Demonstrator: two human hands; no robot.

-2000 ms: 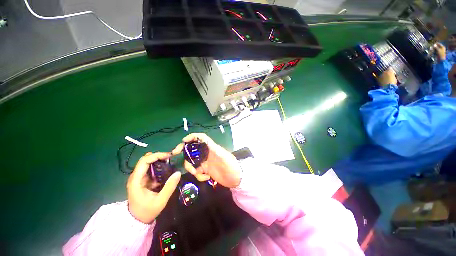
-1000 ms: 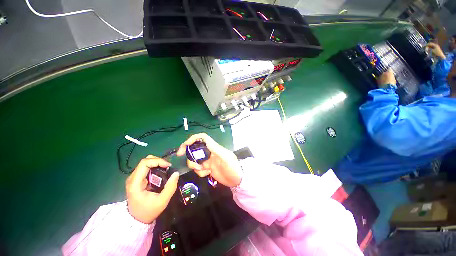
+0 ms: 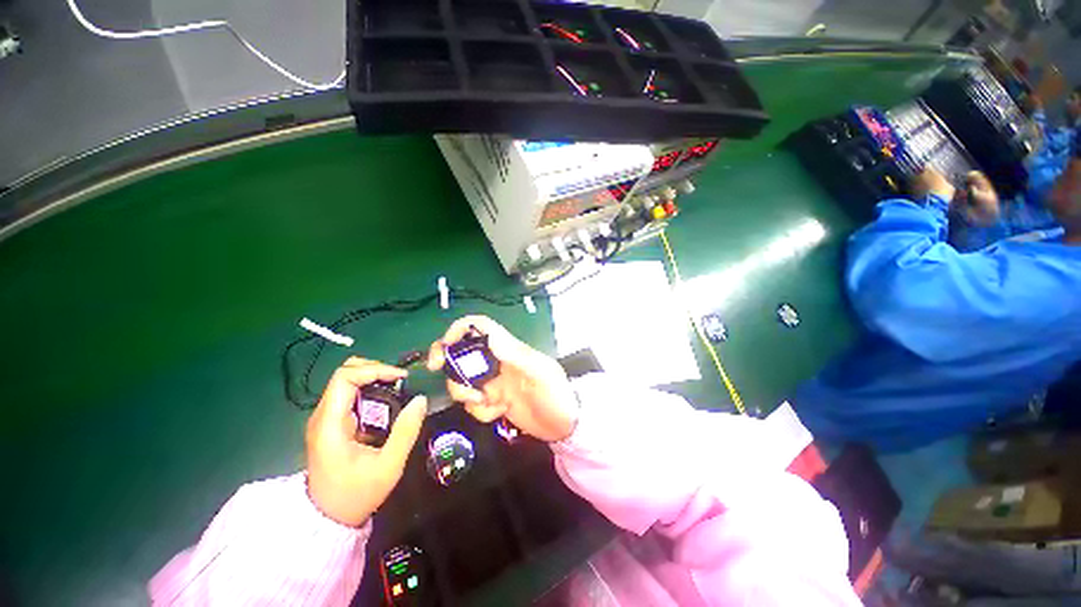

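My left hand [image 3: 347,457] holds a small black watch body [image 3: 379,413] with a pinkish square, possibly a code label, facing up. My right hand [image 3: 518,385] holds another small black watch body [image 3: 472,359] showing a white square. The two units are close together but apart. Below my hands is a black blister tray [image 3: 474,522] with deep pockets. A lit unit [image 3: 451,457] sits in it between my hands, and another lit unit [image 3: 402,574] sits nearer its left edge. My right forearm hides part of the tray.
A pale DC power supply [image 3: 486,196] stands ahead, with a raised black tray [image 3: 510,116] on top. Thin black leads [image 3: 356,315] with white tags lie left. White paper [image 3: 622,314], a yellow line [image 3: 720,371] and round parts [image 3: 788,314] lie right. A blue-sleeved person [image 3: 948,285] works at right.
Two seconds ago both held units showed dark faces with coloured marks; now they show pale squares. Over the last second my hands have barely moved. The blue-sleeved person's hands have shifted.
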